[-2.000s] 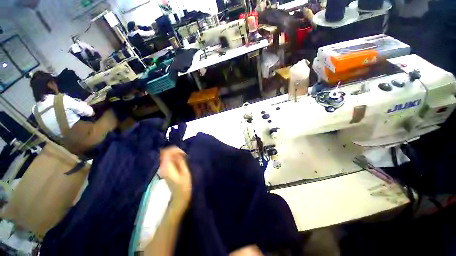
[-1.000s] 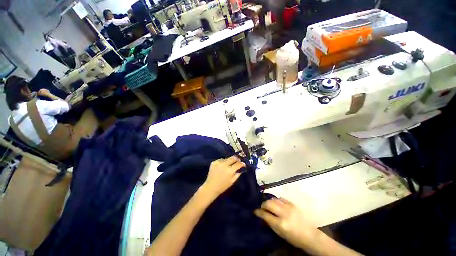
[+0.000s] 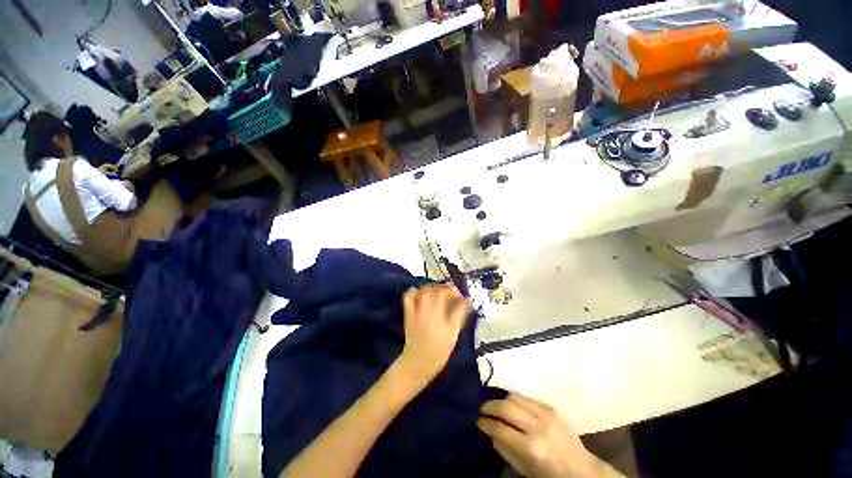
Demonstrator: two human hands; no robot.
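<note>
A dark navy garment piece (image 3: 364, 373) lies on the white machine table, left of and in front of the needle area of the white JUKI sewing machine (image 3: 598, 205). My left hand (image 3: 435, 327) rests on the cloth beside the needle area, fingers bent onto it; the fingertips partly hide the presser foot. My right hand (image 3: 528, 431) is nearer the front table edge and pinches the cloth's right edge. A navy garment pile (image 3: 177, 336) hangs off the table's left side.
Pinkish-red snips (image 3: 724, 313) lie right of the bed. An off-white thread cone (image 3: 552, 98) and orange-white boxes (image 3: 663, 51) stand behind the machine head. A brown board (image 3: 56, 359) is at far left. A person (image 3: 84, 201) sits beyond it; a wooden stool (image 3: 359, 149) stands behind.
Since two seconds ago, both hands have come to the cloth by the needle, and the cloth now lies flatter. Over the last second my left hand has stayed near the needle and the view has shifted slightly.
</note>
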